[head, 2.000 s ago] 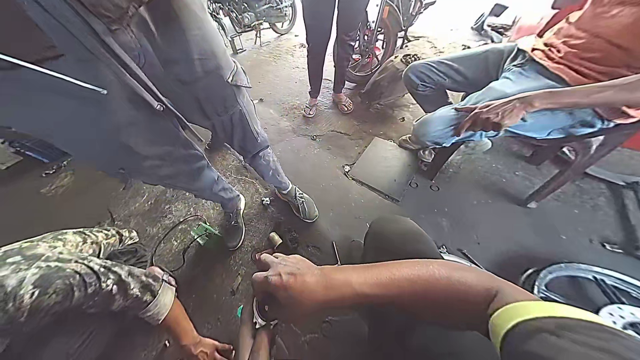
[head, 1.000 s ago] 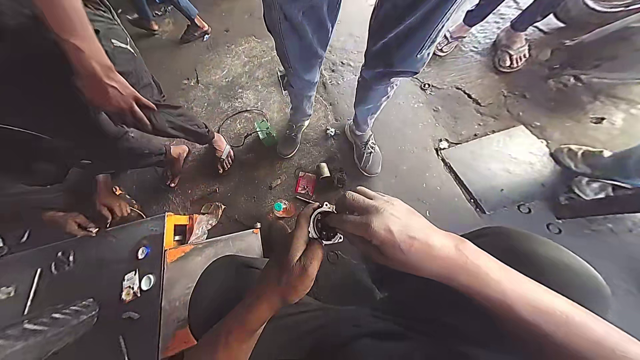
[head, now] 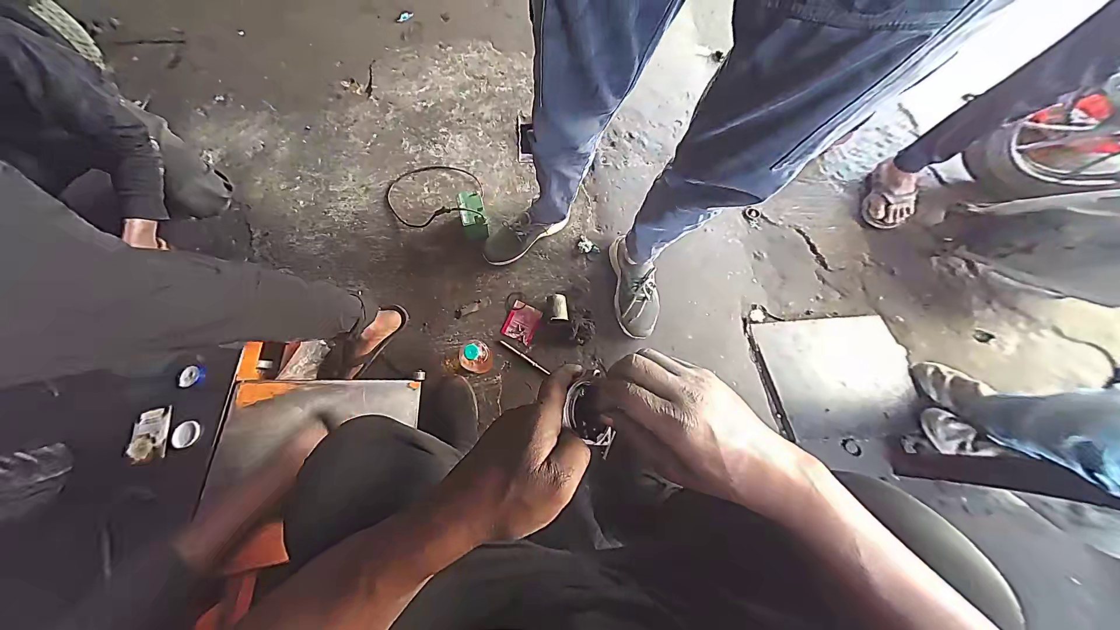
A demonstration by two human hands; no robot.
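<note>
A round metal part (head: 584, 415) with a dark centre is between my two hands, above my lap. My left hand (head: 529, 468) grips its left rim, with the thumb on top. The fingers of my right hand (head: 678, 416) bend over its right side and centre; whether they hold a smaller piece is hidden. Beyond the hands, on the floor, lie a thin rod (head: 525, 358), a red packet (head: 521, 323), a pale cylindrical piece (head: 558, 307) beside a dark clump (head: 580, 330), and a bottle with a teal cap (head: 475, 356).
An orange-edged metal surface (head: 306, 407) and a dark tabletop (head: 105, 472) with small parts are at the left. A person in blue trousers (head: 726, 131) stands ahead; other people's legs are at both sides. A green box (head: 472, 215) with a cable and a floor plate (head: 822, 372) lie farther out.
The view has swung strongly since the first frame. A person's hands seen over the tabletop at the left one second ago are no longer there. My hands stay around the round part.
</note>
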